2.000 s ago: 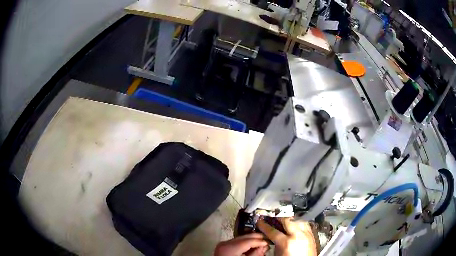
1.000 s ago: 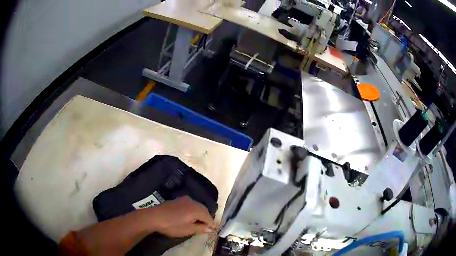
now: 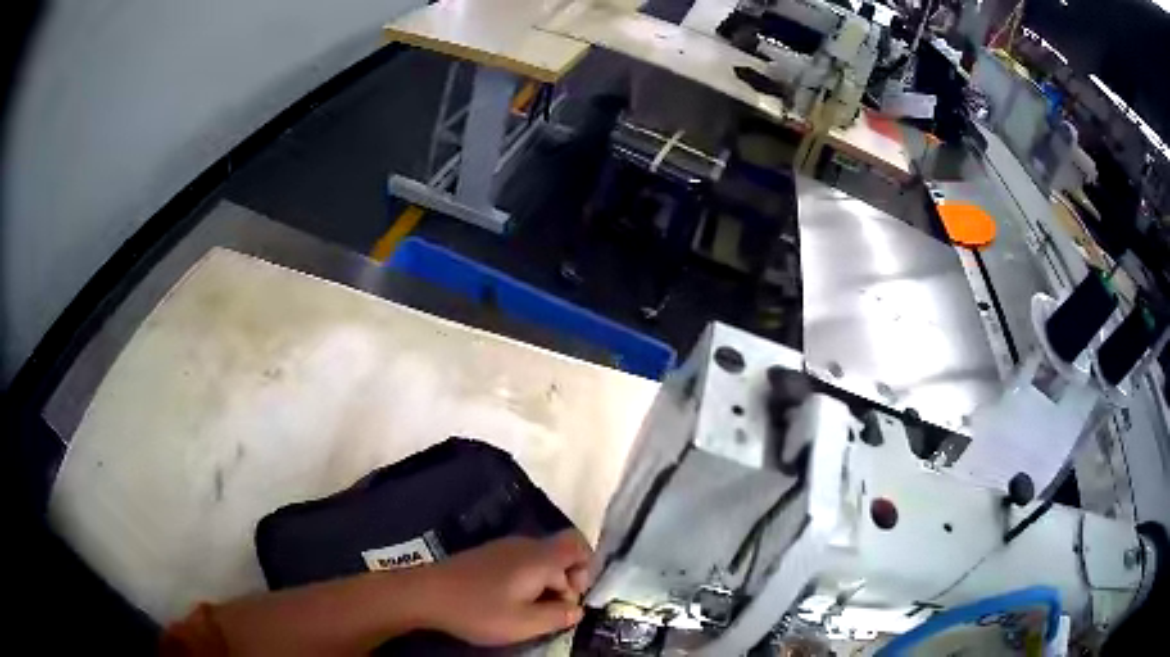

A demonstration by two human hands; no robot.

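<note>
A black fabric bag point(image 3: 385, 513) lies on the worn cream tabletop point(image 3: 321, 372), left of the sewing machine. Its white label point(image 3: 400, 554) shows just above my forearm. My left hand point(image 3: 513, 590) reaches across the bag's lower part, fingers curled and pinched together at the left end of the white machine head point(image 3: 731, 475). What the fingertips hold is too small to tell. Shiny metal parts point(image 3: 629, 631) of the needle area show beside the fingertips, partly cut off by the bottom edge. My right hand is not in view.
A blue lamp tube point(image 3: 982, 619) curves over the machine at the bottom right. Two black thread cones point(image 3: 1082, 316) stand at the right. A blue tray point(image 3: 533, 308) lies beyond the table edge. A metal plate point(image 3: 885, 295), an orange disc point(image 3: 966, 225) and another table point(image 3: 494, 36) are further back.
Earlier both hands were at the needle area. Then one hand came over the bag, and the other left view. The view has shifted, and the machine sits lower in the picture.
</note>
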